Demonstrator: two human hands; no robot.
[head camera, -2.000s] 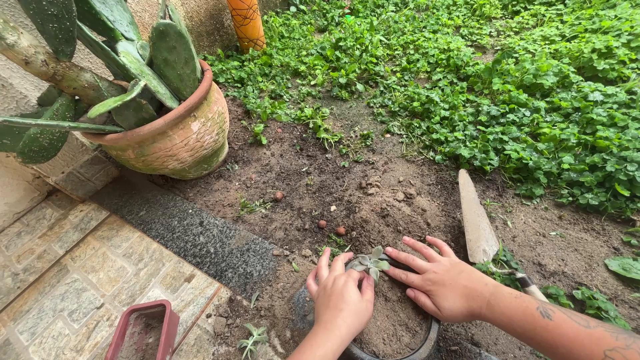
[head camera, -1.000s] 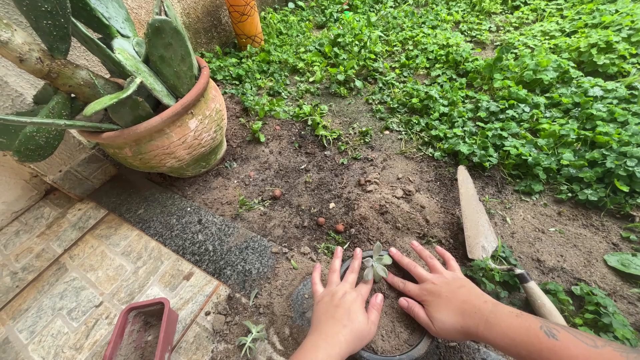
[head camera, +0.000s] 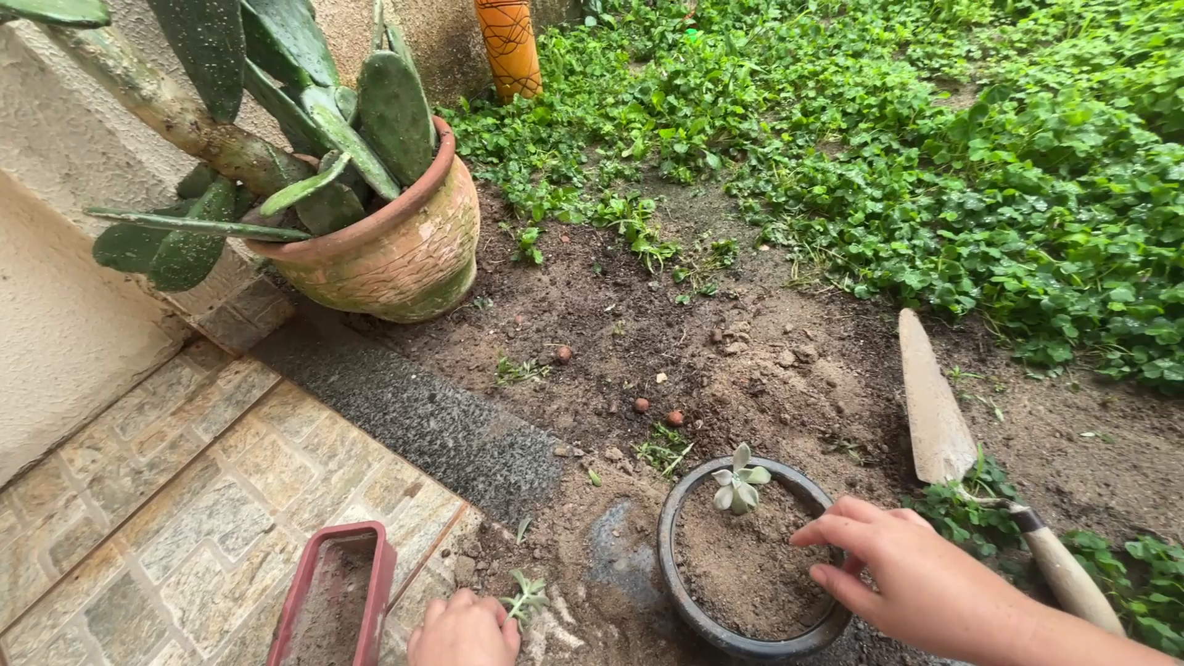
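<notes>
A pale succulent rosette stands in the soil near the far rim of a round dark pot. Over the pot's right rim is my right hand, its fingers curled above the soil and holding nothing that I can see. At the bottom edge, my left hand is beside a second small succulent lying on the ground; its fingertips are at the plant's left side, and whether they grip it is unclear. A pointed trowel with a worn handle lies on the soil to the right of the pot.
A reddish rectangular planter sits at lower left on stone-patterned tiles. Behind are a large terracotta pot of cactus, a granite strip, an orange post and leafy ground cover. Several small reddish balls lie on the soil.
Both hands have left the sides of the potted succulent. My left hand has moved left and down to the loose succulent; my right hand has drawn back to the pot's right rim.
</notes>
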